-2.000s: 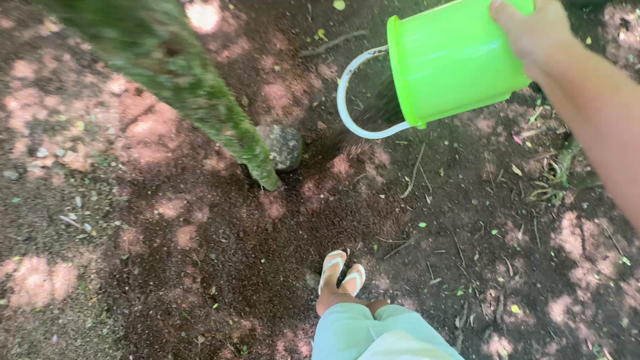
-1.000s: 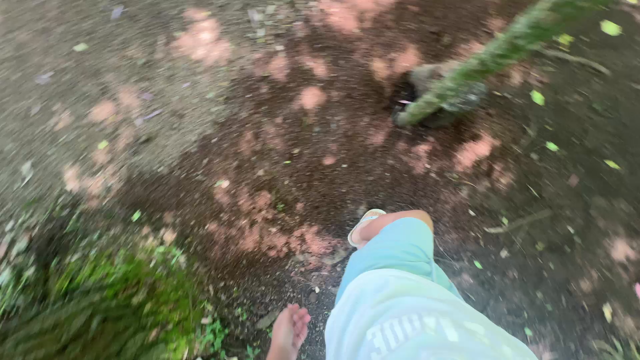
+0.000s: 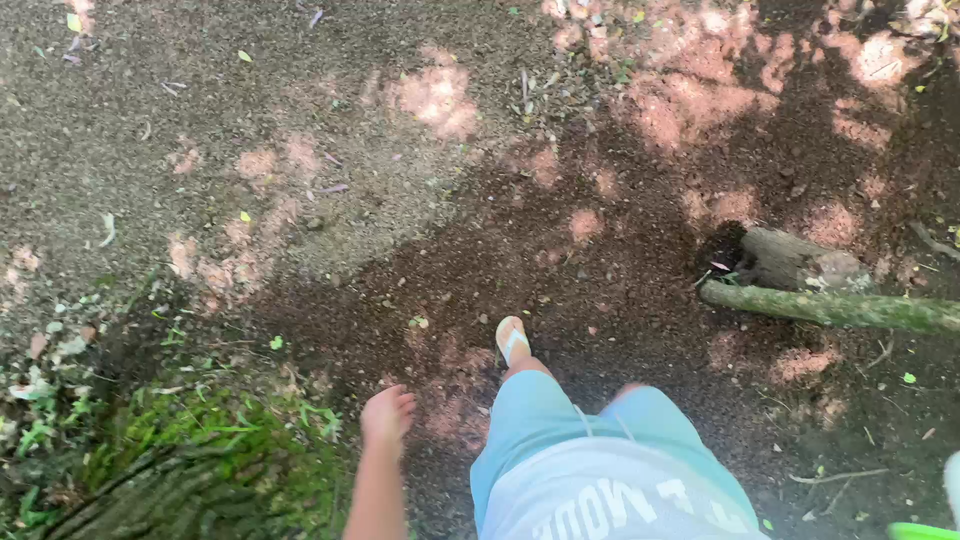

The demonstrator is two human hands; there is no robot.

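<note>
My left hand [image 3: 388,412] hangs low in the view, its fingers loosely curled with nothing in them, over dark reddish soil. At the bottom right corner only a sliver of the green plastic bucket's rim [image 3: 919,532] and part of its white handle [image 3: 952,480] show. My right hand is outside the frame, so its hold cannot be seen. One foot in a white flip-flop [image 3: 513,339] stands on the soil ahead of my light blue shorts.
A mossy thin trunk [image 3: 832,307] rises from the ground at the right, beside a short log or stone [image 3: 799,259]. A large moss-covered tree base [image 3: 195,480] with small green plants fills the lower left. Fallen leaves and twigs lie about the soil.
Two seconds ago the bucket was tipped in my right hand near the thin trunk; now only its edge shows. My left hand has come into view. The view has shifted left.
</note>
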